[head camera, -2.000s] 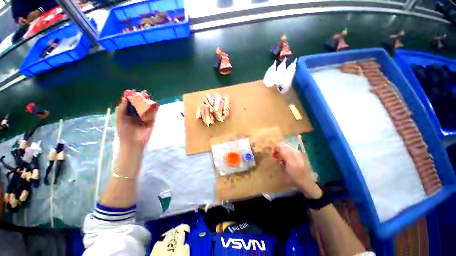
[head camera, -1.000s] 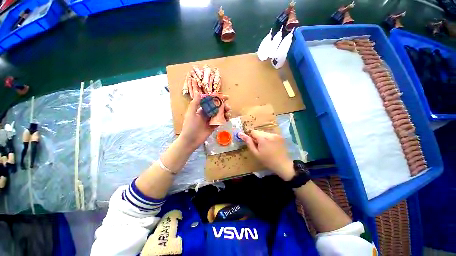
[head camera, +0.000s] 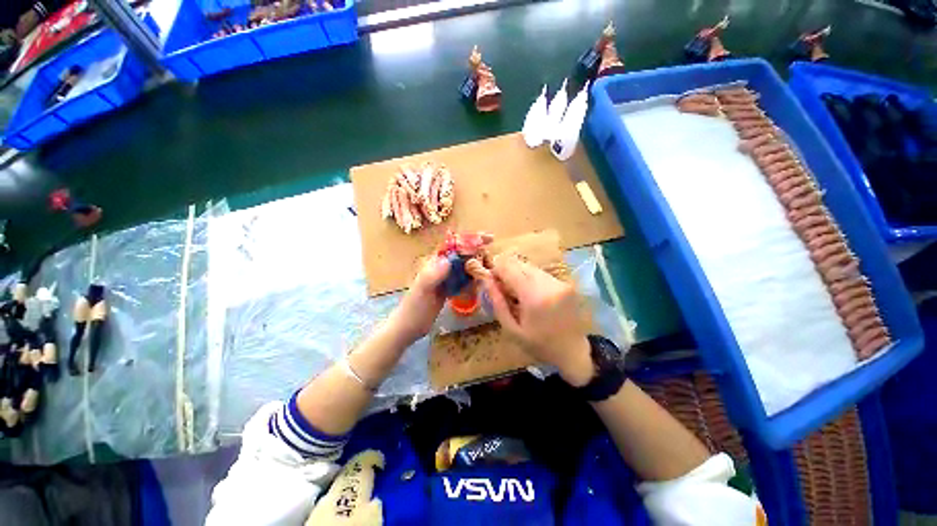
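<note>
My left hand holds a small figurine body with a dark blue-black part and a red-pink top, over the cardboard work mat. My right hand is at the figurine's right side with its fingertips pinched against it. Whether a thin applicator is in those fingertips cannot be seen. The orange-red cap shows partly, just below the figurine. The pale square under it is mostly hidden by my hands. A heap of pink-cream parts lies on the cardboard behind my hands.
White squeeze bottles stand at the cardboard's top right, above a pale yellow strip. A blue tray with rows of brown-pink parts is at right. Figurine pieces stand on the green belt. Black-and-cream parts lie on plastic sheeting at left.
My left hand first brought the figurine from the left to the mat's middle, then turned it. My right hand has moved from the pale square up to the figurine.
</note>
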